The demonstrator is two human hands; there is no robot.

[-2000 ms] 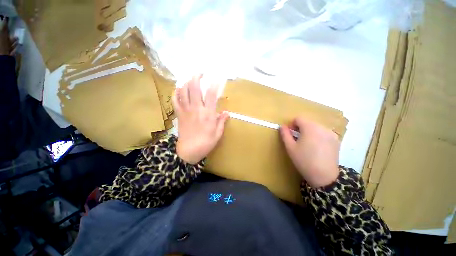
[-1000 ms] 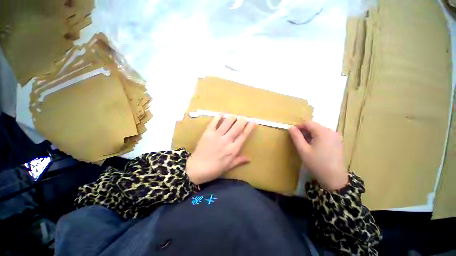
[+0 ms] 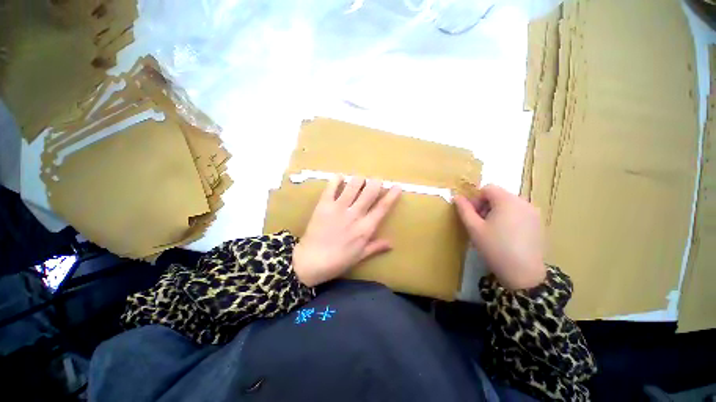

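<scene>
A tan kraft blank [image 3: 408,251] lies in front of my body on the white tabletop. A white strip [image 3: 314,176] with a knobbed left end lies across it. My left hand [image 3: 345,228] rests flat on the blank, its fingertips over the middle of the strip, pressing rather than gripping. My right hand [image 3: 506,235] is at the blank's right edge. Its thumb and index finger are pinched together at the strip's right end; whether they grip the strip or the blank's edge is too small to tell.
A fanned pile of blanks with white strips [image 3: 126,180] is at left, with another tan pile [image 3: 47,63] beyond it. Crumpled clear plastic [image 3: 259,47] covers the far side. Long kraft blanks [image 3: 620,173] are stacked at right. Dark clutter shows at lower left.
My left hand has moved right from the blank's left edge onto the strip. My right hand has moved to the strip's right end. The camera view has shifted.
</scene>
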